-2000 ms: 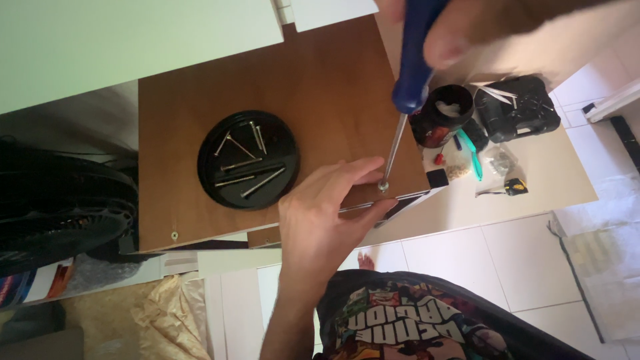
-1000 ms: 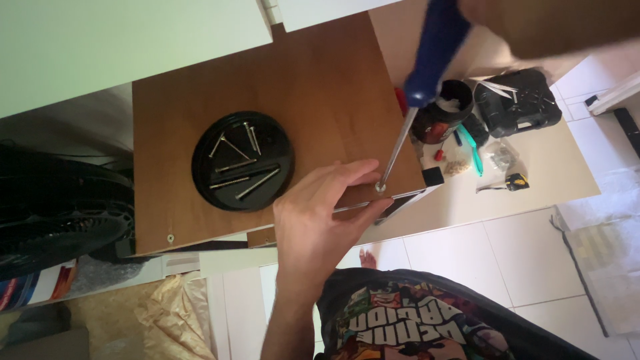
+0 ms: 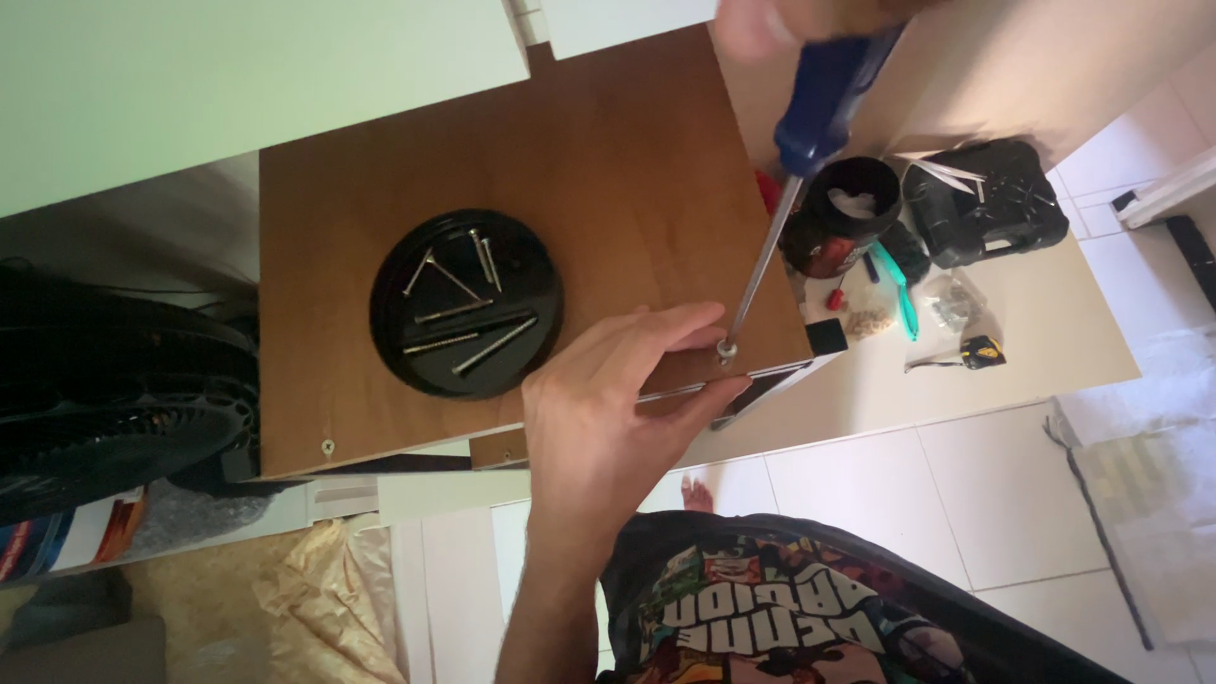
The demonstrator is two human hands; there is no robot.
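A brown wooden panel (image 3: 627, 190) lies flat in the middle of the view. My left hand (image 3: 617, 389) grips its near edge, with fingers on top and the thumb at the rim, around a screw (image 3: 726, 351) whose head stands proud of the wood. The tip of a screwdriver with a blue handle (image 3: 826, 95) rests on that screw, its shaft tilted. At the top edge my right hand (image 3: 807, 19), blurred and partly cut off, is closed on the handle. Left of my left hand, a round black lid (image 3: 465, 380) holds several loose screws. Another screw (image 3: 328, 446) sits flush near the panel's left corner.
Right of the panel, a pale surface (image 3: 1064, 332) bears a black tub (image 3: 855, 199), a black case (image 3: 988, 204), a turquoise tool (image 3: 898, 285), small plastic bags and a tape measure (image 3: 981, 352). A black tyre (image 3: 114, 399) stands at left. White cabinet fronts (image 3: 237, 76) border the panel's far side.
My right hand has shifted somewhat around the screwdriver's handle, and its tip has stayed on the screw. My left hand keeps its place at the panel's edge.
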